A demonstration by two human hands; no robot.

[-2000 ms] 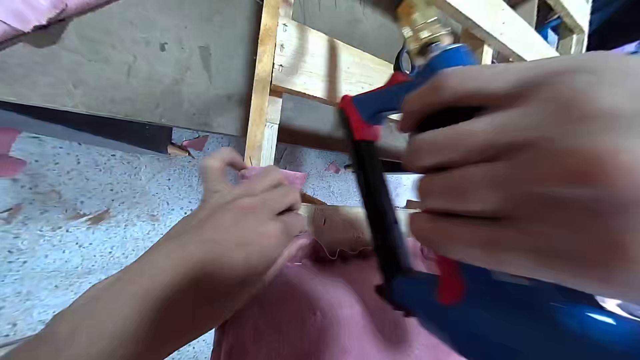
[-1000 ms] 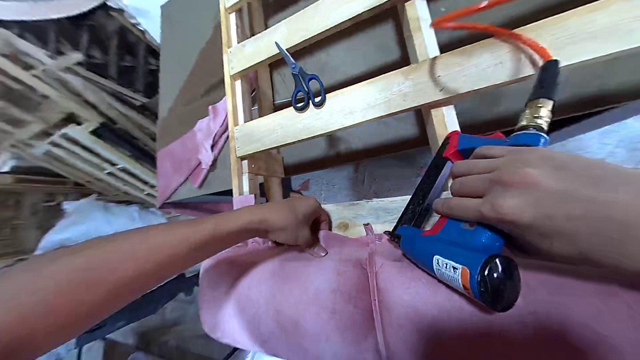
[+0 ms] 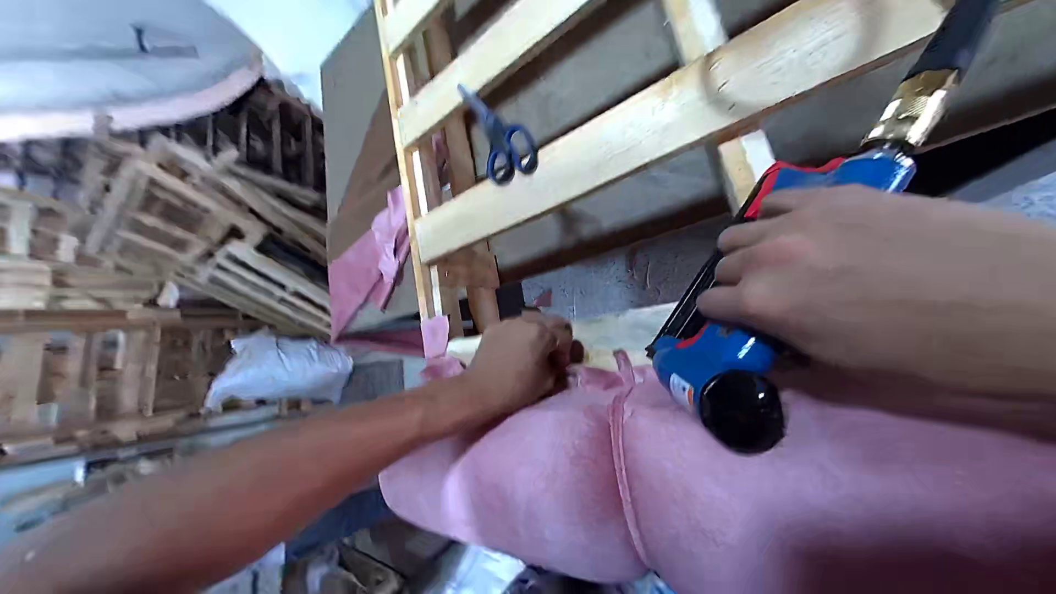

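My right hand (image 3: 792,272) grips a blue and red pneumatic staple gun (image 3: 726,363), its nose close to the edge of pink fabric upholstery (image 3: 536,487) beside a seam cord (image 3: 623,462). A brass hose fitting (image 3: 916,111) joins the gun at the upper right. My left hand (image 3: 524,359) has its fingers closed on the fabric's edge over a wooden rail (image 3: 619,330), left of the gun's nose; the fingertips are partly hidden. Blue-handled scissors (image 3: 499,140) lie on the slats of the wooden frame (image 3: 569,169).
A pink fabric scrap (image 3: 371,252) hangs at the frame's left side. Farther left are stacked wooden frames (image 3: 206,214) and a white plastic sack (image 3: 280,370). Beyond the slats is a grey board surface (image 3: 355,107).
Since two seconds ago, the view has shifted widely, bringing the scissors and stacked frames in. The staple gun, raised over the fabric then, is now low at its edge.
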